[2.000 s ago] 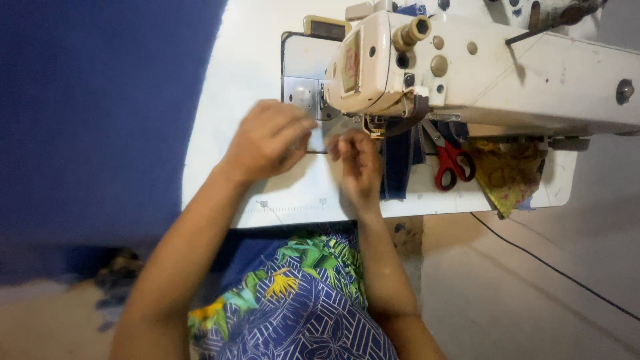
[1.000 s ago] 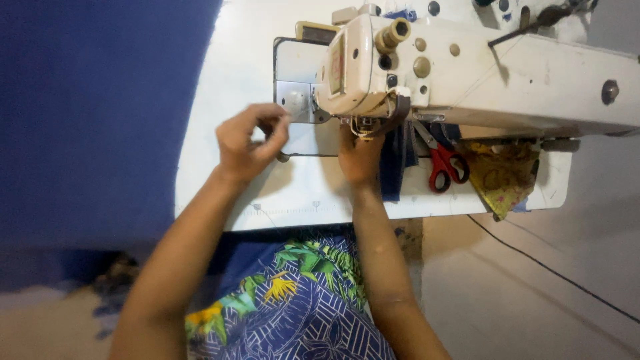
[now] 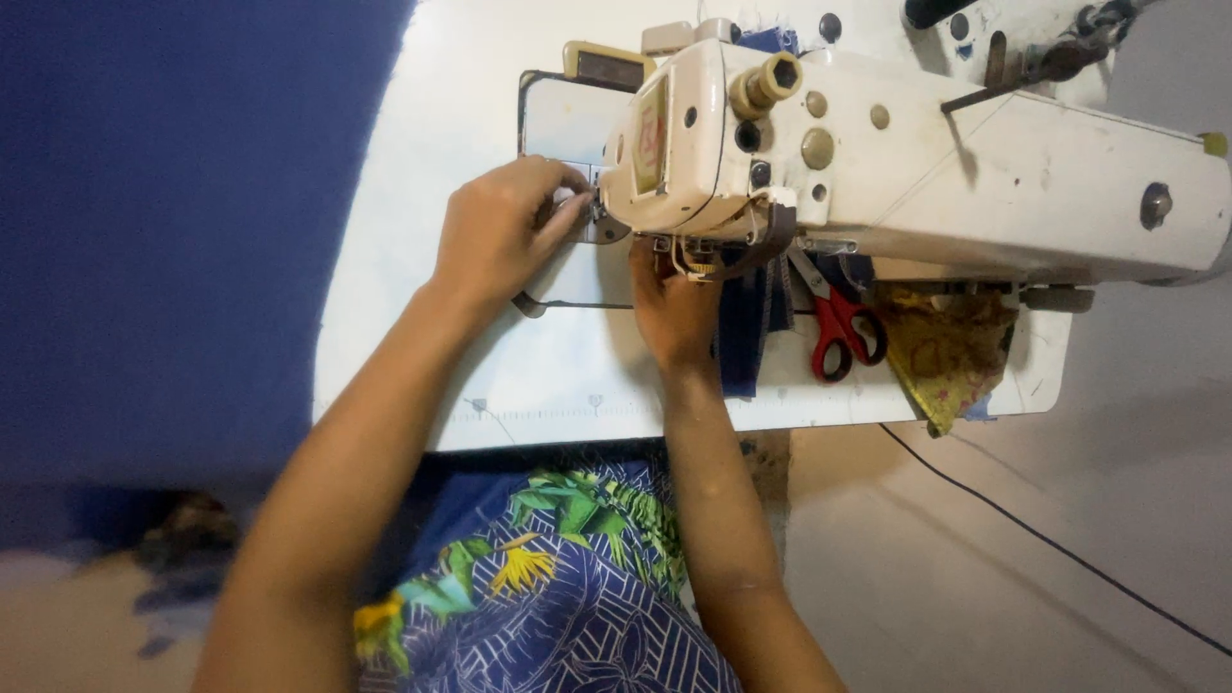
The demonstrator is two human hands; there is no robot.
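An industrial sewing machine (image 3: 674,135) stands over the white table, its metal needle plate (image 3: 577,226) partly covered by my fingers. My left hand (image 3: 505,226) is at the needle area, thumb and fingertips pinched close together beside the presser foot; whether a thread is between them is too small to tell. My right hand (image 3: 679,303) reaches up under the machine head, its fingertips partly hidden behind the thread guides and the needle area. What it touches there cannot be made out. Just right of it lie dark blue fabric strips (image 3: 746,332).
Red-handled scissors (image 3: 833,337) lie beside the strips, near a yellow patterned cloth (image 3: 948,361). A large dark blue fabric (image 3: 183,212) fills the left side. The white table's front edge (image 3: 577,438) runs above my lap. A black cable (image 3: 1039,539) hangs at the right.
My left hand has moved right, to the needle area, from left of the needle plate a second ago. My right hand, lower two seconds ago, has gone up under the machine head.
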